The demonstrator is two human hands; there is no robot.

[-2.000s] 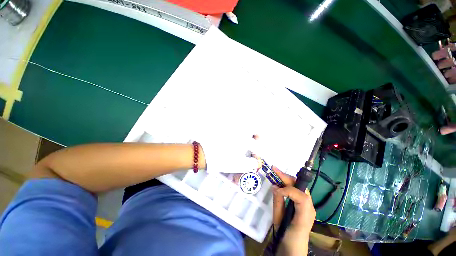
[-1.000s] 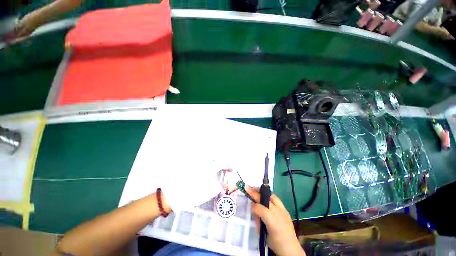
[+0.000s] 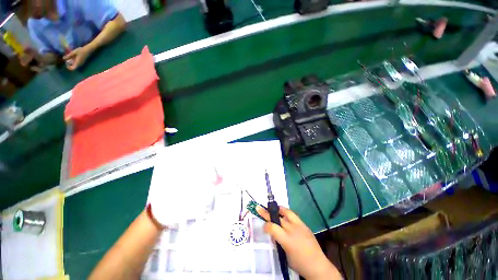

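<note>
My right hand (image 3: 297, 240) is closed around the black soldering iron (image 3: 274, 210), tip pointing up and away. Its fingertips also hold a small green circuit board (image 3: 254, 207) with thin wires. The motor unit's round white end with a dark spoked ring (image 3: 238, 233) lies on the white tray (image 3: 188, 240), just below the board, with lead wires near both. My left hand (image 3: 183, 199), white-gloved, is left of the board and apart from it. The glove blends into the tray, so its fingers are unclear. A small pinkish spot shows near its fingertips.
The black soldering station (image 3: 306, 117) stands beyond the tray. Black-handled cutters (image 3: 339, 191) and a cord lie right of the tray. Clear blister trays (image 3: 382, 147) with boards are further right, a box of boards (image 3: 437, 251) below. Solder spool (image 3: 30, 222) left; red-lined tray (image 3: 117, 128) back left; person beyond.
The view has shifted and turned. My left hand has moved left, away from the board and motor unit. My right hand still holds the iron and the board.
</note>
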